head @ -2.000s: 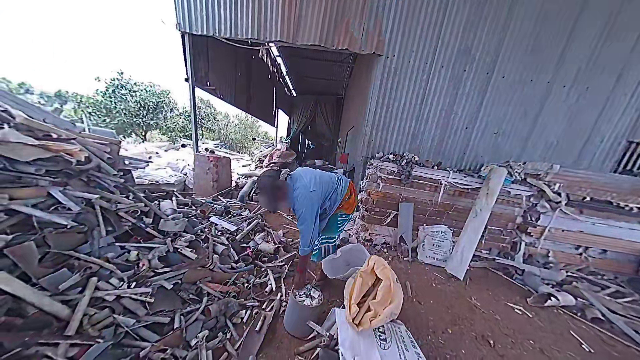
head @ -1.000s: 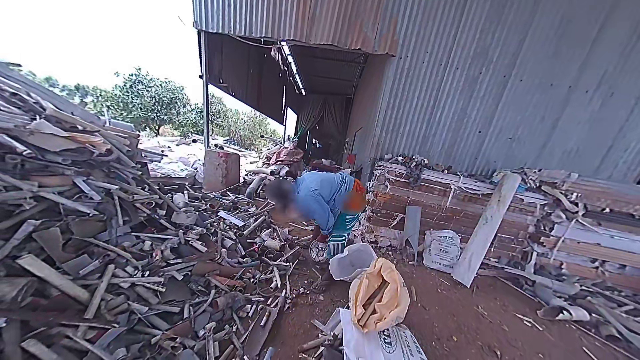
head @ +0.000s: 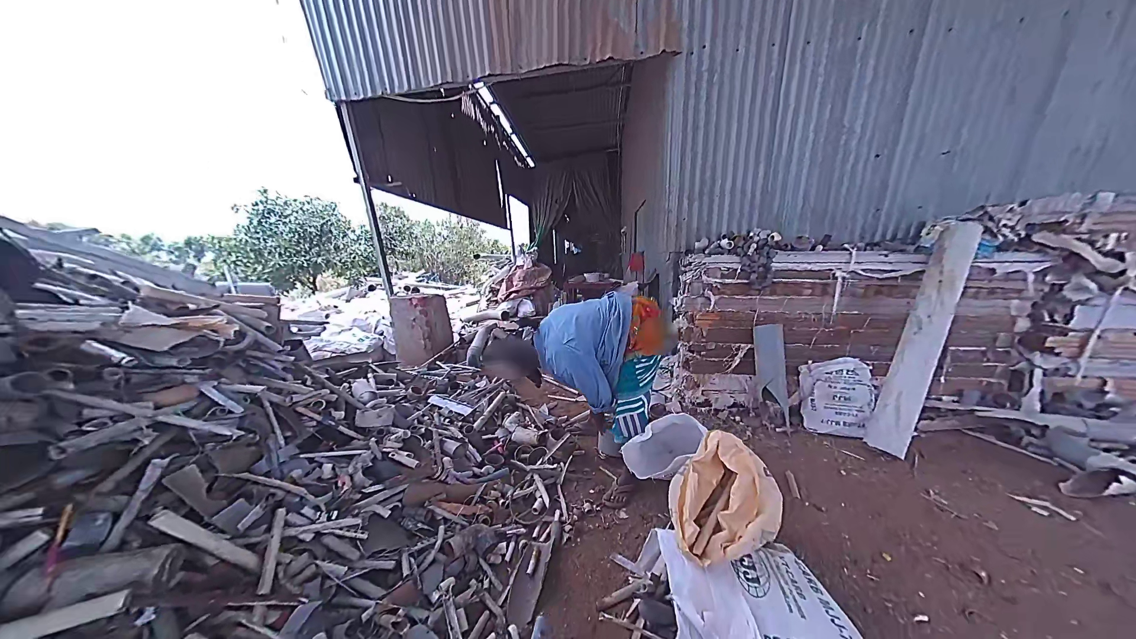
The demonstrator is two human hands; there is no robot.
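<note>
Neither of my own hands shows in the head view. A co-worker (head: 581,351) in a blue shirt and patterned cloth bends low beside a large heap of plastic pipe scrap (head: 355,479). The co-worker's hand reaches down near a small grey container (head: 609,444), whose shape is only partly visible. Just right of it lies a tilted pale plastic tub (head: 664,445). In front of the tub stands an open yellowish woven sack (head: 728,501) with long pieces inside. A white woven sack (head: 754,596) bearing print lies below it.
Flattened stacked bundles (head: 852,311) line the corrugated metal wall (head: 887,115), with a long board (head: 925,342) leaning on them. A white printed sack (head: 837,397) stands by the bundles. A concrete block (head: 421,328) sits at the post's foot. Brown soil (head: 941,550) lies at right.
The co-worker held a grey bucket beside the sacks two seconds ago; it no longer stands there. The co-worker is now bent lower, farther back beside the tub.
</note>
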